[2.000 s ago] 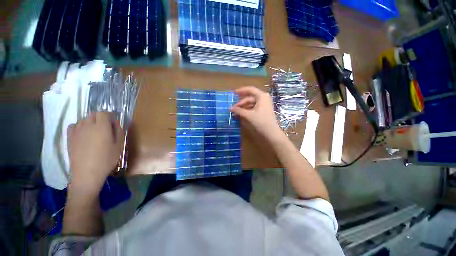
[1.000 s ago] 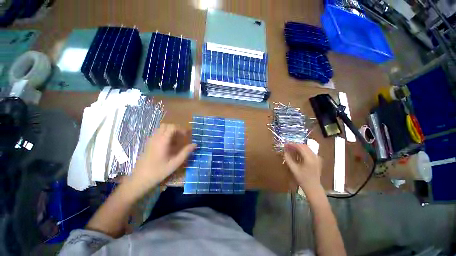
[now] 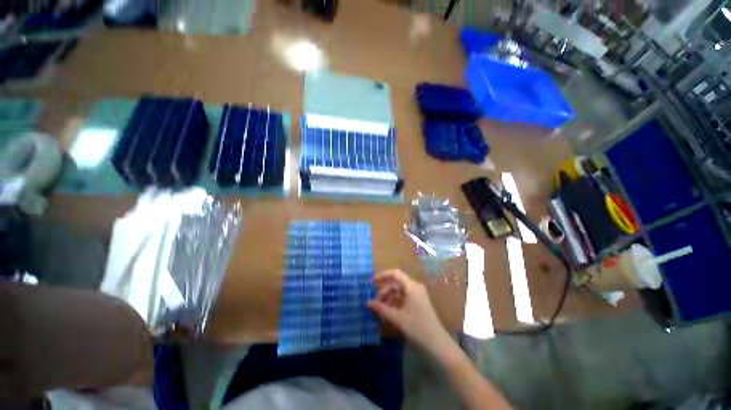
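Note:
The blue solar panel (image 3: 329,280) lies flat at the table's front edge, slightly blurred. My right hand (image 3: 394,299) is at its right edge, with thumb and fingertips close together; whether they hold a thin ribbon cannot be told. A large blurred skin-toned shape (image 3: 72,348) fills the lower left, close to the camera. It is part of my left arm or hand; no fingers can be made out. The short ribbon heap (image 3: 437,226) lies right of the panel. Long silver ribbons (image 3: 210,268) lie on the left beside white strips (image 3: 144,248).
Dark cell strings (image 3: 163,142) and the finished stack (image 3: 349,152) stand behind the panel. The soldering iron (image 3: 525,218) rests on its black stand (image 3: 486,208) at the right, near loose white strips (image 3: 519,280) and a cup (image 3: 639,268). A blue bin (image 3: 517,90) is at the back right.
My right hand has moved left from the short ribbon heap to the panel's right edge. My left arm has left the panel's left side and come close to the camera. The view has shifted.

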